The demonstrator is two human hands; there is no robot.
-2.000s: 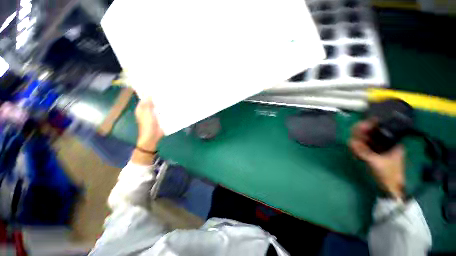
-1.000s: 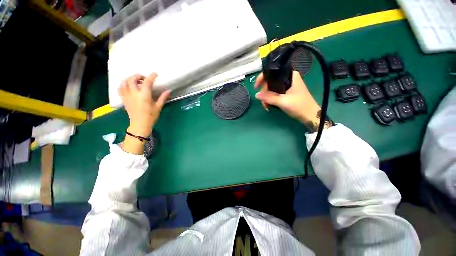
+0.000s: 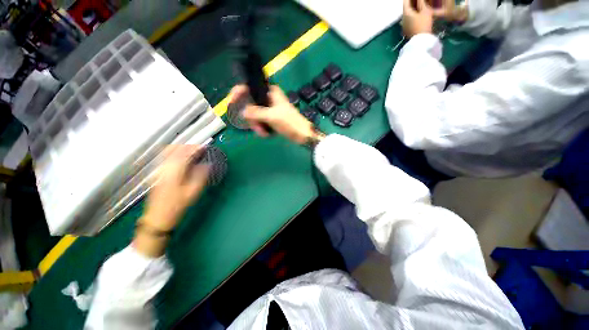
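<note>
My right hand (image 3: 278, 116) is closed around the black electric screwdriver (image 3: 255, 71), held upright at the near end of the yellow tape line. My left hand (image 3: 174, 184) is blurred and lies over the bench beside the tray stack; whether it holds anything cannot be told. A dark round dish (image 3: 215, 165) shows just behind my left fingers. A second dark dish (image 3: 237, 115) is partly hidden by my right hand. Black watch units (image 3: 340, 96) lie in rows on the green mat right of my right hand.
White blister trays (image 3: 123, 142) are stacked at the left. A crumpled white wipe (image 3: 78, 296) lies at the lower left. A coworker in a white smock (image 3: 478, 109) sits at the right, hands by a white tray (image 3: 361, 16). Yellow tape (image 3: 296, 47) crosses the mat.
The view has turned right, bringing the coworker into sight. My left hand has moved off the tray stack towards the dark dish. My right hand still holds the screwdriver, now nearer the watch units.
</note>
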